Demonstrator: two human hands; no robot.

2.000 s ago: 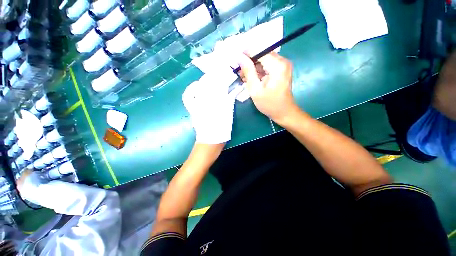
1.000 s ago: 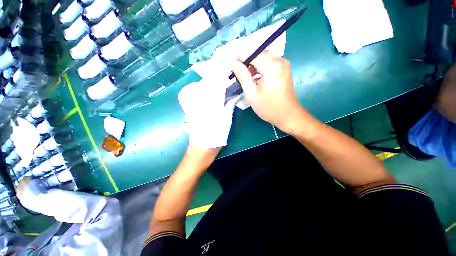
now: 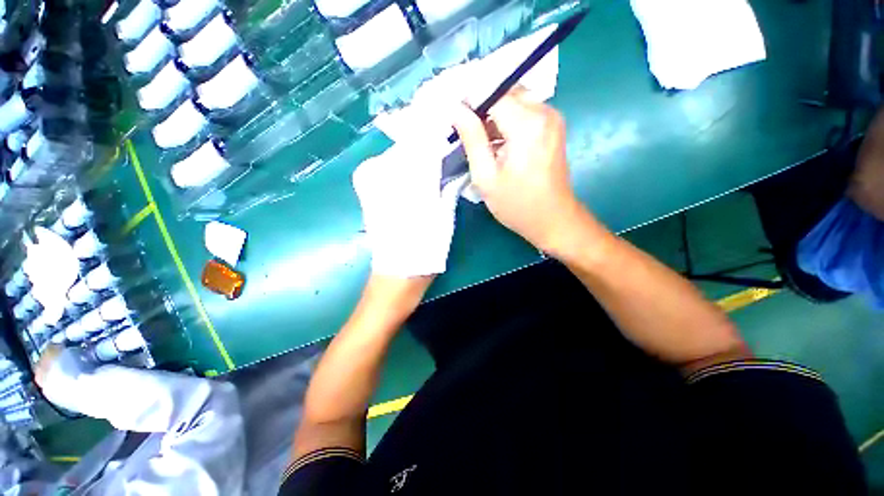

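My left hand (image 3: 407,208), in a white glove, is around a small item with a dark grey end (image 3: 454,165) over the bench's near edge. The item's white part blends into the glove. My bare right hand (image 3: 523,165) holds a slim black pencil-like tool (image 3: 528,63) between thumb and fingers. The tool slants up to the right, and its lower end is beside the dark end of the item; I cannot tell if they touch. A white sheet (image 3: 514,60) lies behind both hands.
Clear trays (image 3: 281,126) with white housings (image 3: 228,82) stand at the back left. An amber item (image 3: 223,279) and a white scrap (image 3: 225,242) lie left. Another white sheet (image 3: 700,44) lies right. A person's grey sleeve (image 3: 145,397) is at left; another person's arm is at right.
The black tool has tilted more steeply than two seconds ago, and my right hand has turned slightly. My left hand keeps its hold with little movement. The view has shifted a little.
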